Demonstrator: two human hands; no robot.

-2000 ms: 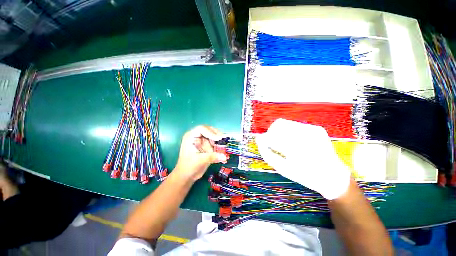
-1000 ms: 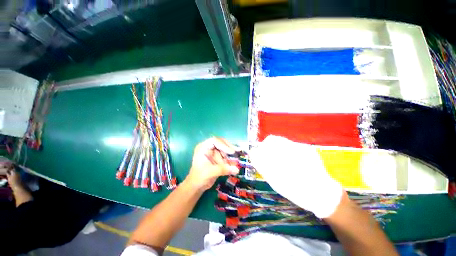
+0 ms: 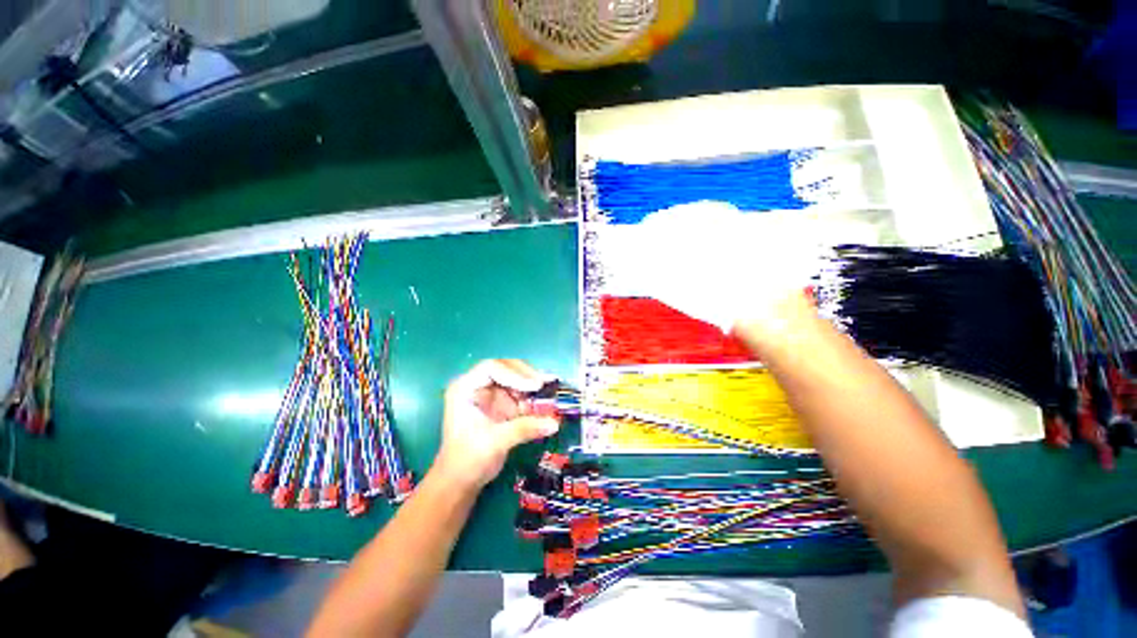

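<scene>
My bare left hand (image 3: 484, 421) holds a small red and black connector housing (image 3: 539, 406) at the tray's left front corner. Several wires trail from it to the right over the yellow wires (image 3: 711, 401). My gloved right hand (image 3: 705, 259) is over the white section of the wire tray (image 3: 736, 122), between the blue wires (image 3: 698, 185) and the red wires (image 3: 661, 334). The white glove merges with the white wires, so its fingers and whatever they hold cannot be told. Black wires (image 3: 941, 312) lie at the tray's right.
Part-filled harnesses (image 3: 698, 505) lie in front of the tray. A fanned harness bundle (image 3: 331, 374) lies at left, a heap of harnesses (image 3: 1060, 249) at right. A metal upright (image 3: 480, 100) and a yellow fan (image 3: 586, 28) stand behind. Another person's arm (image 3: 13, 548) shows at far left.
My right hand has moved away from the housing, back over the tray's white section. My left hand still holds the housing. The view has shifted, bringing the fan in.
</scene>
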